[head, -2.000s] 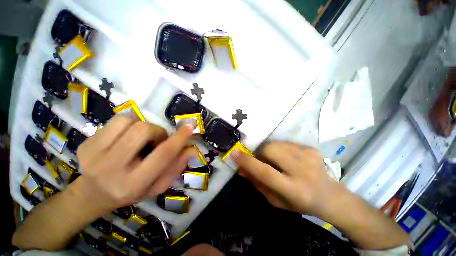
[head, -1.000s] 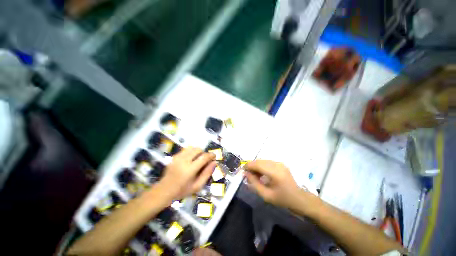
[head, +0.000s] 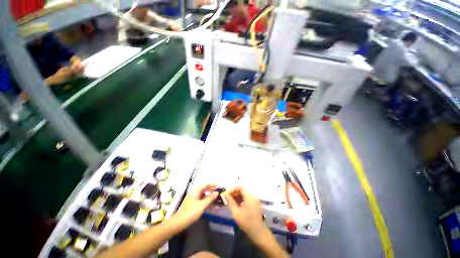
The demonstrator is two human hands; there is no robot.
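My left hand and my right hand are together at the front edge of the white press bed. Between them they hold a small black watch housing with a yellow-edged battery beside it; the fingers cover part of it. An orange-brown piece shows at my right hand's fingers, too blurred to tell. The white blister tray lies at the left with rows of black housings and yellow-edged batteries.
The press's brass cylinder head stands over the bed, with orange-brown blocks behind. Pliers lie at the right, a red button in front. A control panel stands behind. A green conveyor runs left. Other people are in the background.
The view has lifted and turned toward the press. Both hands have left the tray and are now at the bed's front edge with a unit between them.
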